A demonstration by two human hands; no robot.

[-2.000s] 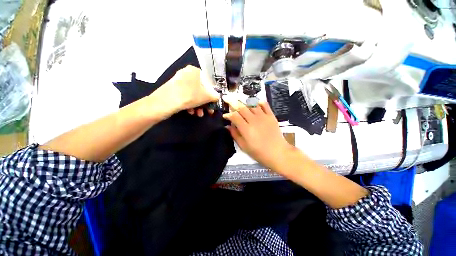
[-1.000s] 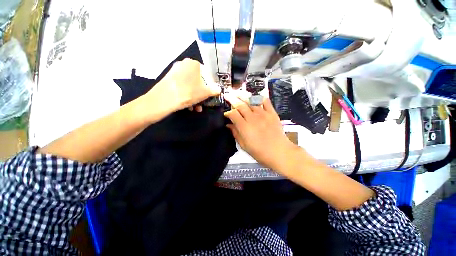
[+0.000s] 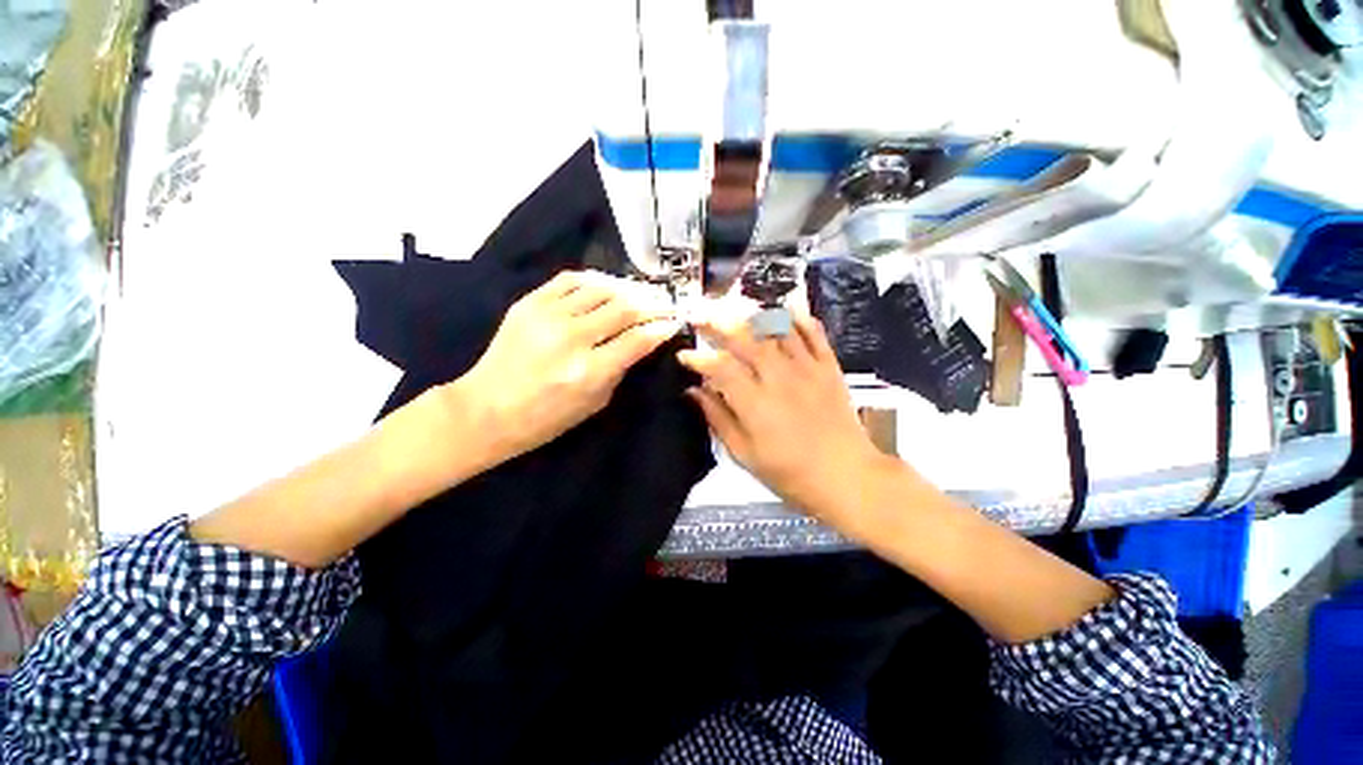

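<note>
The black garment piece [image 3: 553,553] lies under the needle area and hangs over the table's front edge into the lap; a pointed part of it spreads on the table at left. My left hand [image 3: 561,359] holds the cloth with its fingertips just left of the presser foot [image 3: 683,272]. My right hand [image 3: 777,396] is on the cloth's right edge, fingertips close to the needle. Both hands nearly meet there. What lies under the fingertips is hidden. The white sewing machine [image 3: 957,90] with a blue stripe stands above.
Dark printed labels [image 3: 930,347] lie right of the needle, beside a brownish strip [image 3: 1008,351] and pink and blue snips [image 3: 1058,347]. A crinkled clear bag [image 3: 45,269] is at the left edge. Black straps [image 3: 1076,456] cross the table's right part. A blue bin [image 3: 1188,561] is below.
My left hand has moved back toward me, its fingers now flatter on the cloth, uncovering more black cloth behind it. My right hand has stayed nearly in place.
</note>
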